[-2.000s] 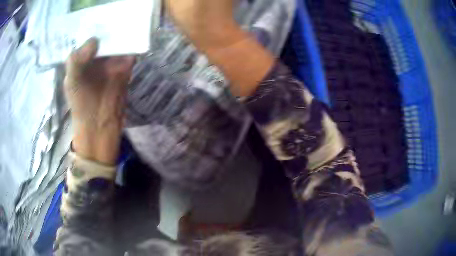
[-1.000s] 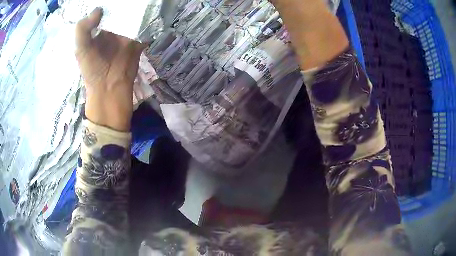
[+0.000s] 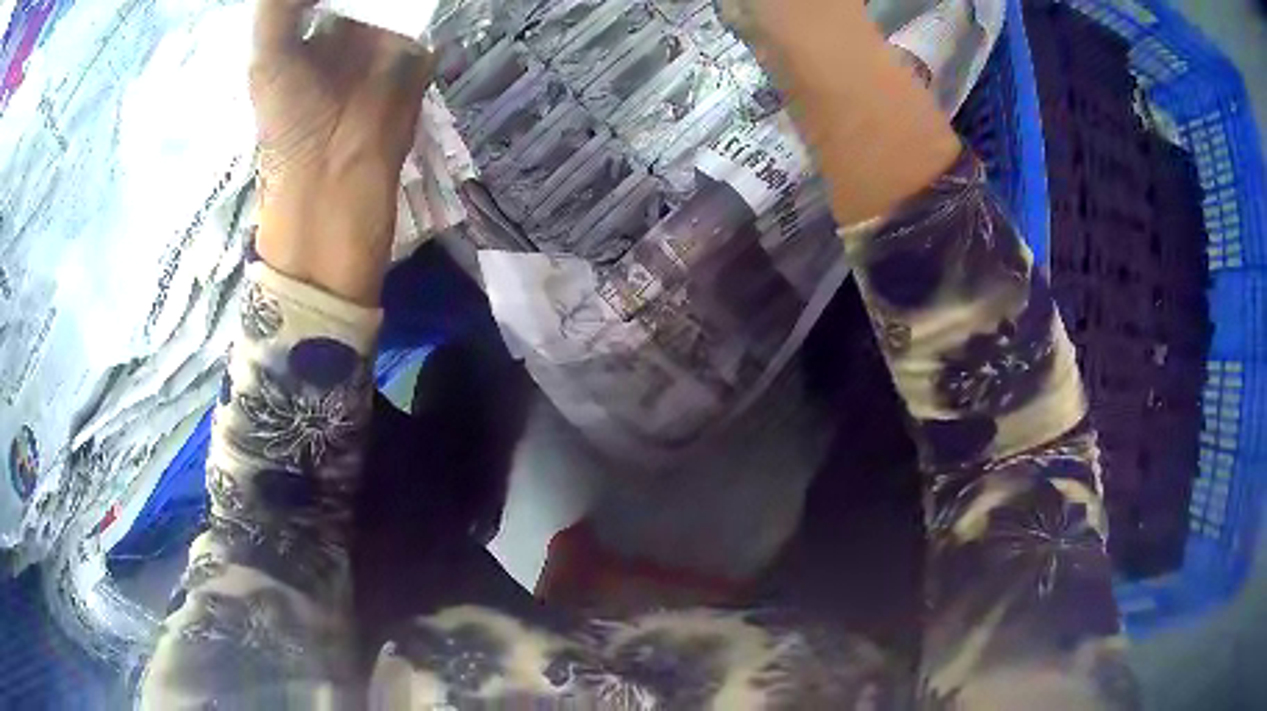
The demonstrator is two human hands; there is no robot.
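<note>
My left hand is at the top left, cut off by the upper edge, with its fingers around a white paper piece. What is inside the paper cannot be seen. My right hand is mostly beyond the top edge; only the wrist and lower hand show, so its fingers are hidden. Between the arms, packed rows of wrapped parts stand tightly side by side. A newspaper liner with purplish pictures drapes over the near edge of their crate.
A thick, ragged stack of newspaper sheets lies at the left over blue plastic. At the right stands a blue supply crate full of dark parts. A red stool or stand shows low between the legs.
The white sheet in my left hand has largely passed out of the top of the view. My right forearm has moved right since the oldest frame, uncovering the packed rows.
</note>
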